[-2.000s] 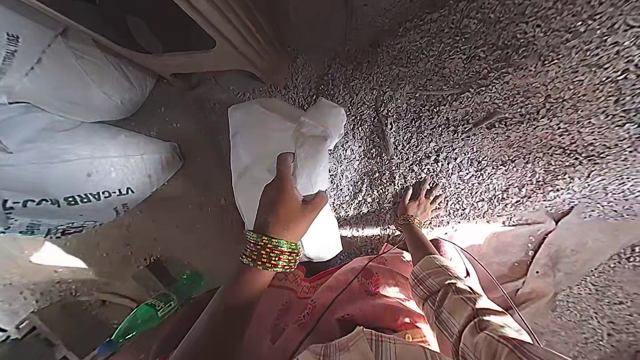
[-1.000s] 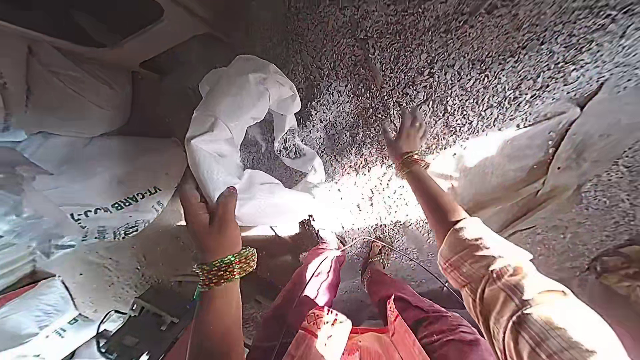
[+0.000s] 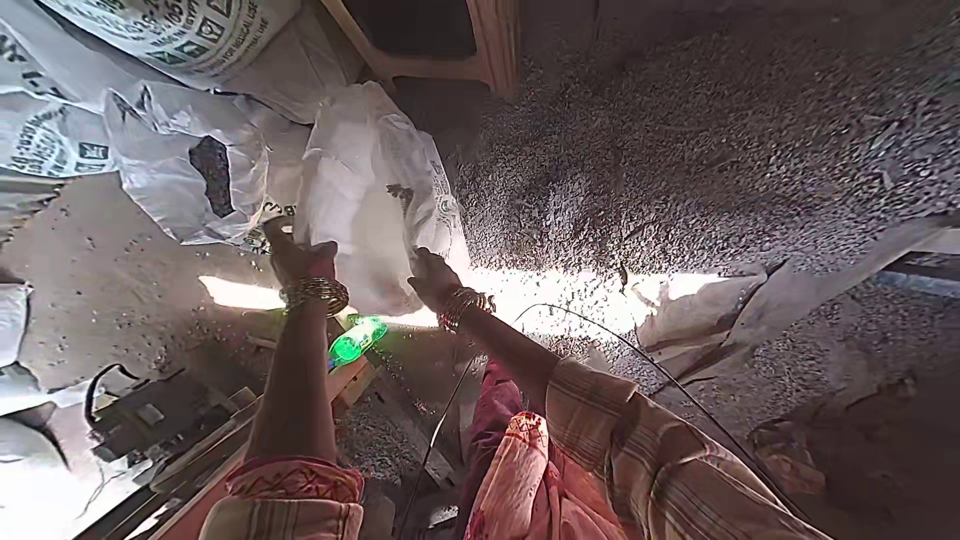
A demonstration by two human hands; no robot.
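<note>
A white plastic sack (image 3: 360, 202) is held between my two hands, with some dark bits showing inside it near its right side. My left hand (image 3: 300, 259) grips its lower left edge. On the lower right edge, my right hand (image 3: 435, 279) has its fingers closed. To the right of the sack spreads a wide heap of small grey-brown flakes or granules (image 3: 675, 165). Bangles circle both wrists.
Printed white sacks (image 3: 225, 45) lie at the upper left, near a plastic chair (image 3: 491, 45). A green bottle (image 3: 358, 341) lies below the sack. A dark device (image 3: 157, 412) sits lower left beside wooden planks. A thin cable (image 3: 652, 360) crosses near my right arm.
My right hand has come from the heap to the sack's edge. The sack, lying over the flakes a second ago, is now left of the heap beside the printed sacks. The view has shifted.
</note>
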